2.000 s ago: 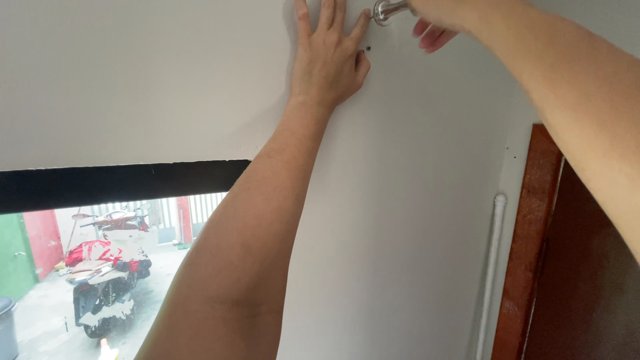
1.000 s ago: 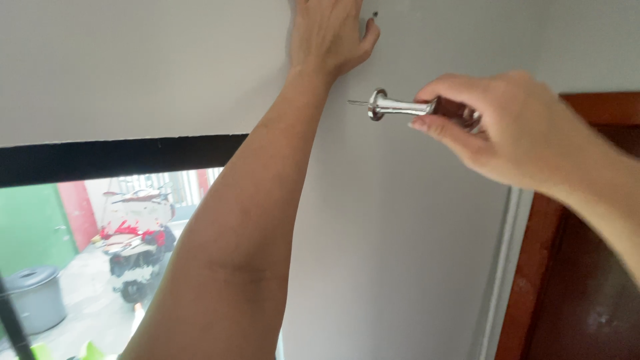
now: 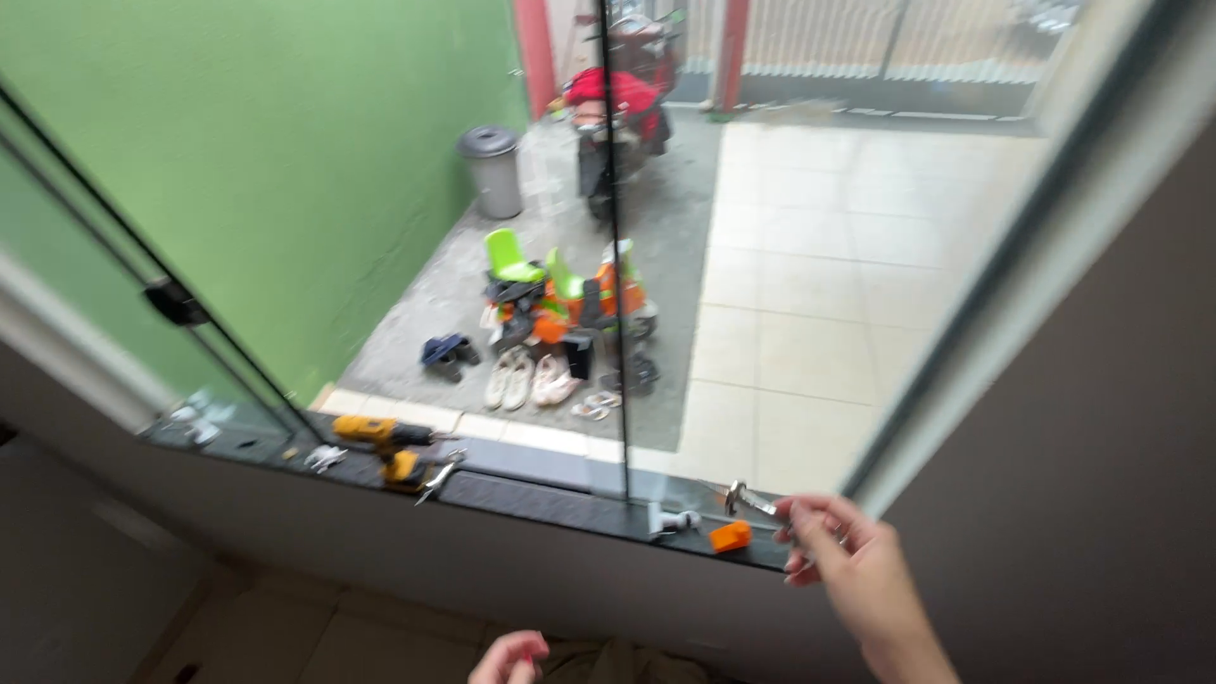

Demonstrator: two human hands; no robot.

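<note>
My right hand (image 3: 841, 551) holds a shiny metal wall fitting (image 3: 750, 498) with a round flange, over the right end of the dark window sill (image 3: 532, 499). An orange plastic piece (image 3: 731, 537) lies just left of it, beside a small white fitting (image 3: 673, 521). My left hand (image 3: 511, 657) is low at the bottom edge, partly cut off, its fingers curled; whether it holds anything is unclear. Farther left on the sill lie a yellow and black cordless drill (image 3: 388, 446), a metal hand tool (image 3: 441, 475), probably pliers, and a crumpled white item (image 3: 325, 459).
Glass panes with a dark upright edge (image 3: 613, 247) stand behind the sill. A dark latch (image 3: 176, 302) sits on the left pane's frame. Outside are shoes (image 3: 510, 378), a lidded grey bin (image 3: 492, 171), a motorcycle (image 3: 617, 133) and green children's seats (image 3: 511, 255).
The view has swung down from the wall to the sill. My left hand has left the wall and is low in view. The metal fitting remains in my right hand, now over the sill.
</note>
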